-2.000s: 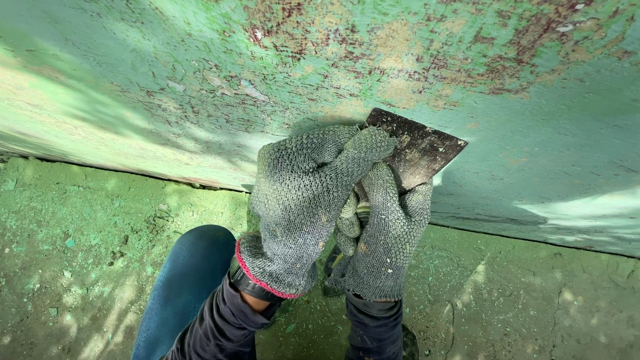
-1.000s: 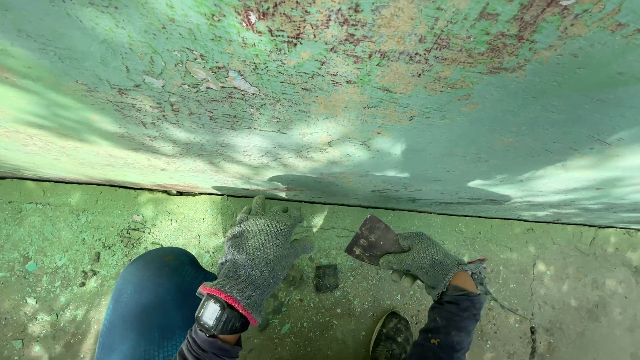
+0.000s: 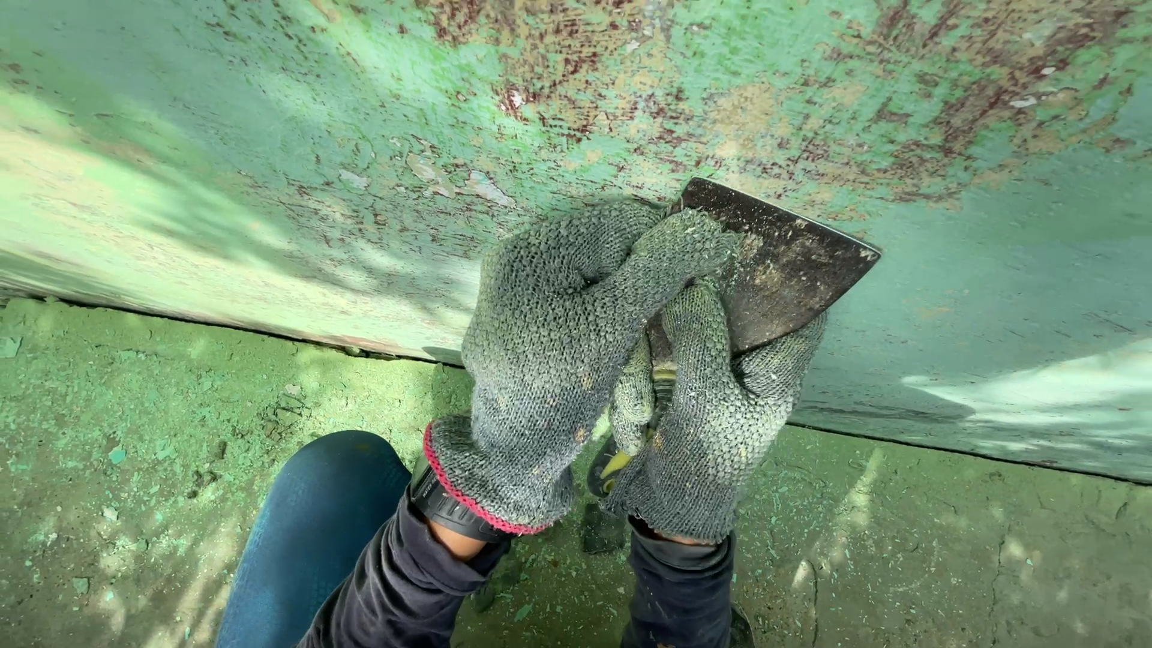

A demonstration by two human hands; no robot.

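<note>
A paint scraper (image 3: 792,261) with a wide, dark, paint-flecked metal blade lies against the green painted wall (image 3: 945,225), tilted with its edge up and to the right. My right hand (image 3: 720,405), in a grey knit glove, grips its handle, which shows partly in yellow and black. My left hand (image 3: 567,333), in a matching glove with a red cuff edge, pinches the left side of the blade between thumb and fingers. Scraped patches of tan and dark red show above the blade.
Below the wall runs a rough concrete floor (image 3: 900,540) strewn with green paint flakes. My blue-clad knee (image 3: 315,522) is at the lower left. A small dark block (image 3: 603,529) lies on the floor below my hands. A dark crack marks the wall's foot.
One second ago my hands were apart, low near the floor, with the scraper in the right hand alone. Both have moved up to the wall, and my left hand has taken hold of the blade.
</note>
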